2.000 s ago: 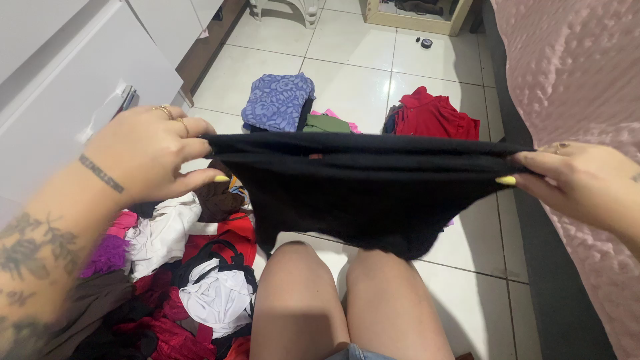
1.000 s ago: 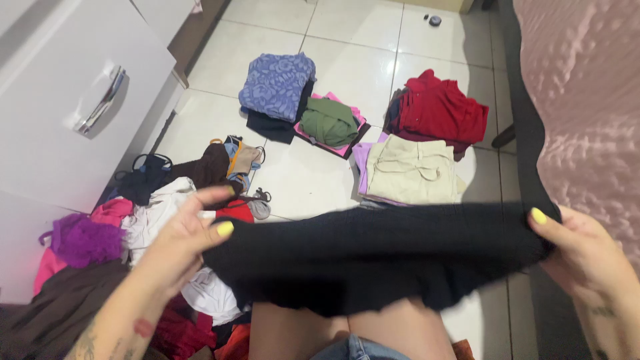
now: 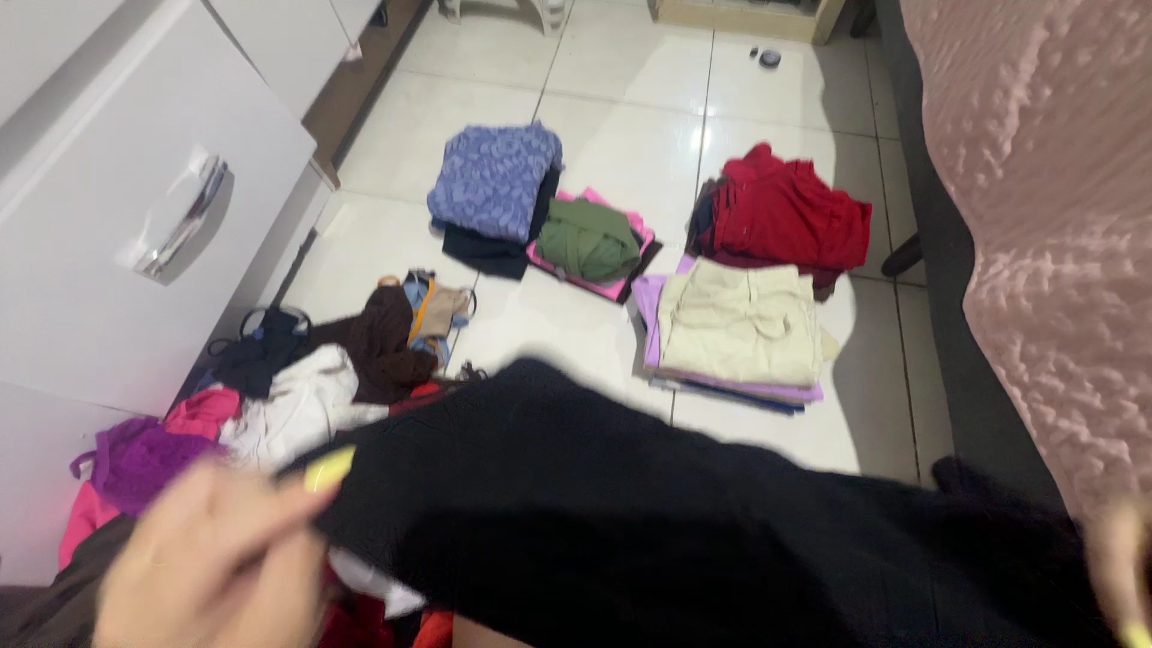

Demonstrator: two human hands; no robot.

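A black cloth garment [image 3: 576, 504] stretches across the lower part of the view, above my lap. My left hand [image 3: 216, 549], blurred, pinches its left end between thumb and fingers. At the right edge my right hand [image 3: 1120, 567] is partly cut off, holding the garment's other end. Beneath and beside my left hand lies a loose heap of clothes, with a purple garment [image 3: 148, 459], a white garment [image 3: 292, 405] and a dark brown garment [image 3: 387, 342]. The black cloth hides part of this heap and most of my legs.
Folded stacks stand on the tiled floor, topped by a blue patterned garment [image 3: 495, 180], a green one [image 3: 587, 238], a red one [image 3: 792, 211] and beige bottoms [image 3: 742, 324]. A white drawer front [image 3: 108, 225] borders the left; a pink textured cover [image 3: 1062, 198] hangs at the right.
The black garment, held level between both hands before, now slopes down toward the right. My right hand has moved lower and to the view's edge; my left hand is lower too.
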